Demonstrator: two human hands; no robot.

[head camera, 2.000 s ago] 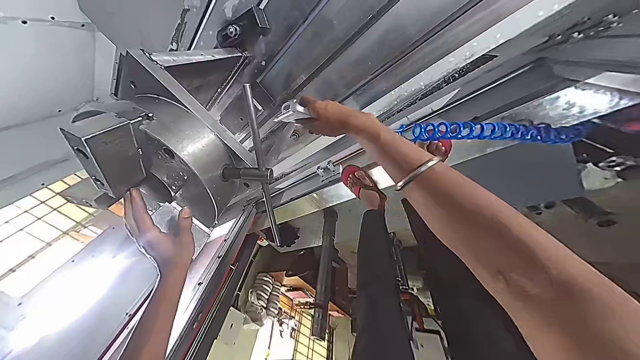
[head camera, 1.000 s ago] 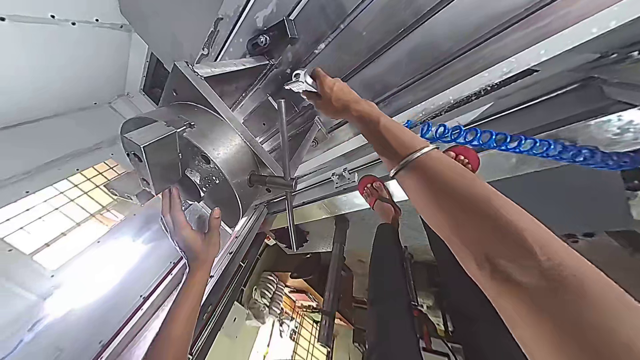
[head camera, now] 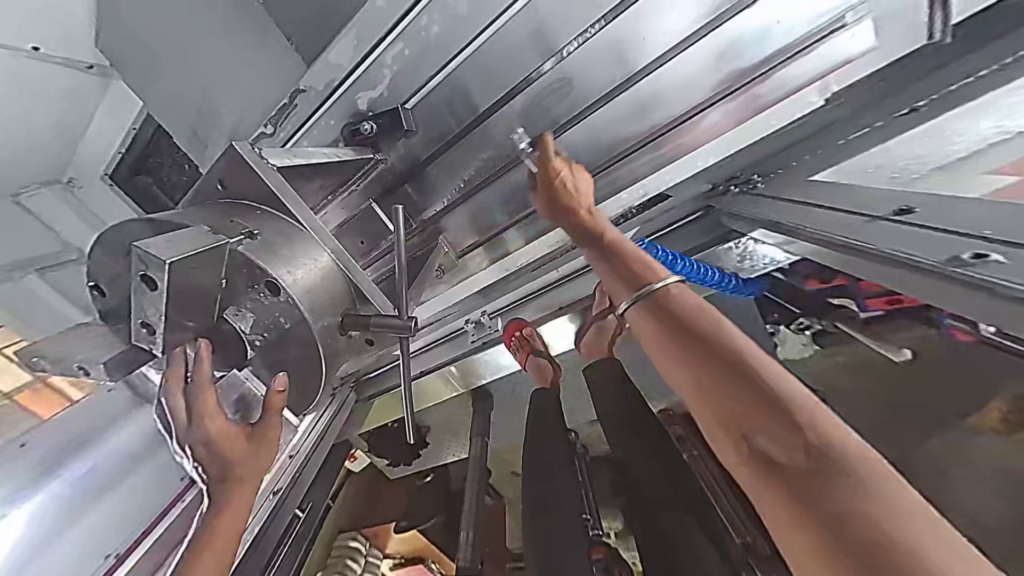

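Note:
A round steel chuck (head camera: 304, 320) with a block-shaped jaw (head camera: 180, 280) is fixed to an angle plate (head camera: 312, 228) at the left. My left hand (head camera: 228, 424) is at the chuck's lower face, fingertips by the jaw and thumb raised; whether it holds the small metal piece (head camera: 240, 392) behind it cannot be told. A T-handle chuck key (head camera: 380, 324) sticks out of the chuck's right side. My right hand (head camera: 564, 184) grips an air blow gun (head camera: 524, 146) above the slotted machine table (head camera: 496, 104). A blue coiled air hose (head camera: 696, 270) shows behind my right forearm.
A clamp block (head camera: 384, 126) sits on the table behind the angle plate. The machine's front rail (head camera: 496, 276) runs beneath my right arm. My feet in red sandals (head camera: 518, 332) stand by it. A dark bar (head camera: 476, 480) and a floor tool (head camera: 876, 344) are lower down.
My right hand with the blow gun has moved away from the chuck key, farther over the slotted table. My left hand stays by the chuck's lower face. The view has shifted.

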